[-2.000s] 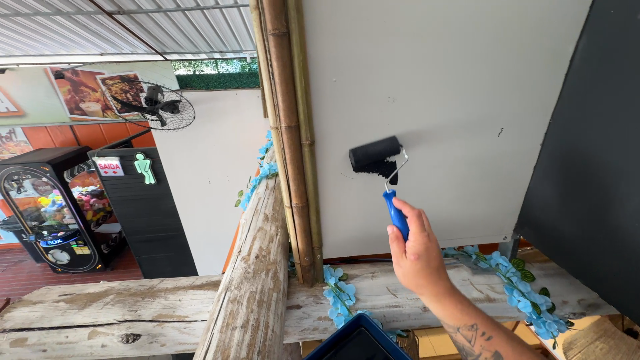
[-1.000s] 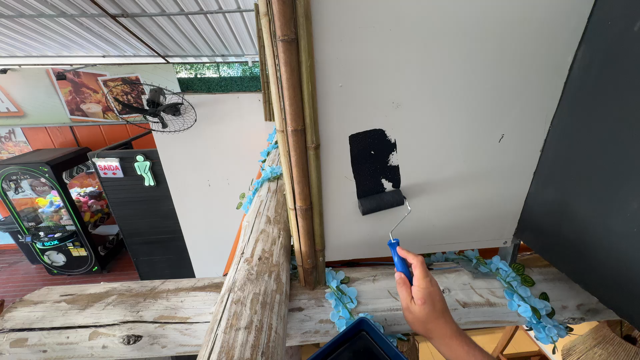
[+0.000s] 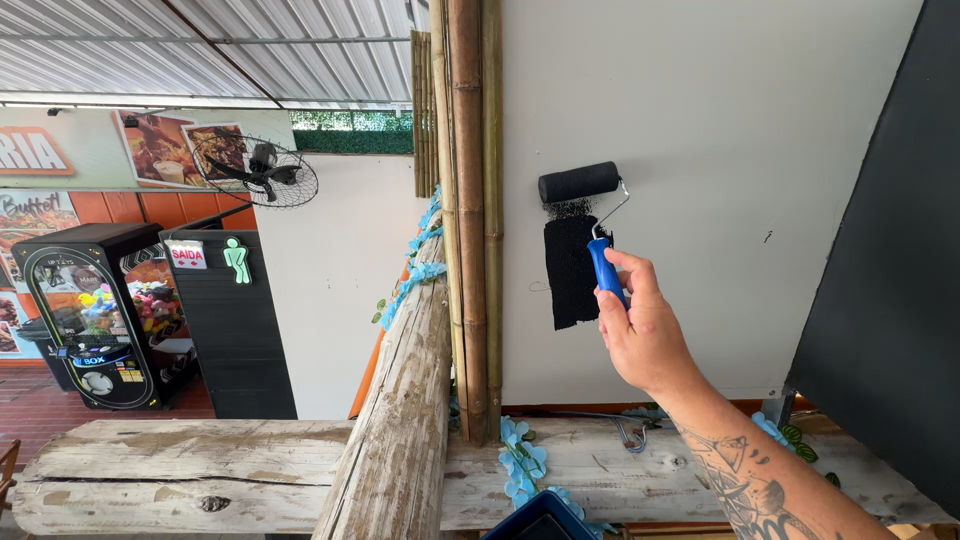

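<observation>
My right hand (image 3: 637,322) grips the blue handle of a paint roller (image 3: 578,182). Its black, paint-covered sleeve lies near horizontal against the white wall panel (image 3: 675,112), just above a patch of black paint (image 3: 574,277). Speckled, thinner paint shows between the sleeve and the solid patch. The wire frame runs from the sleeve's right end down to the handle. At the bottom edge, a dark blue paint tray (image 3: 541,517) is partly in view. My left hand is out of view.
Bamboo poles (image 3: 471,225) border the panel on the left, beside a weathered log (image 3: 397,390). Another log (image 3: 180,472) runs across below, with blue artificial flowers (image 3: 521,461). A dark panel (image 3: 885,285) stands right. A caged fan (image 3: 259,172) and a claw machine (image 3: 97,322) are farther left.
The roller first moved down the panel, then back up above the patch. Black paint now reaches lower than two seconds ago. My right hand has kept its grip throughout.
</observation>
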